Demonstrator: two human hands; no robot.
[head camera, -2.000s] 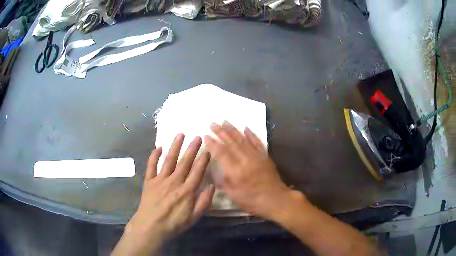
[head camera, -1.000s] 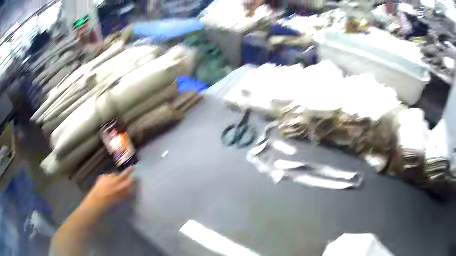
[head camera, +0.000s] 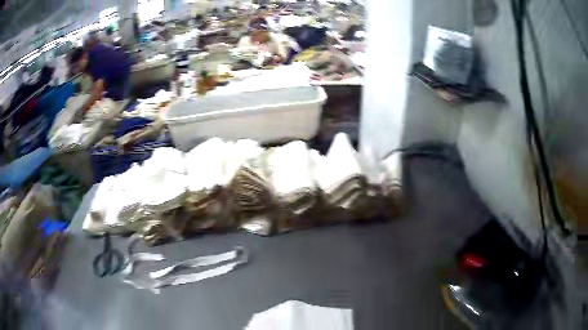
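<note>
The white cloth panels (head camera: 302, 317) lie at the bottom edge of the view, cut off by it, with their shallow point facing away from me. The steam iron (head camera: 465, 305) is at the lower right, blurred, with its yellowish edge and red handle part showing. A pale tape loop (head camera: 193, 268) lies on the table at left. Black scissors (head camera: 108, 260) lie beside it. Neither of my hands is in the picture.
Bundles of white cut pieces (head camera: 290, 180) stand in a row along the far side of the grey table (head camera: 335, 264). A white plastic bin (head camera: 248, 116) is beyond them. A person (head camera: 106, 67) is at the far left. A pale wall (head camera: 496, 148) borders the right side.
The view has swung left, then back right and up. Both hands were on the panels, then one hand was near the phone at the left; now neither shows. The white strip is out of view.
</note>
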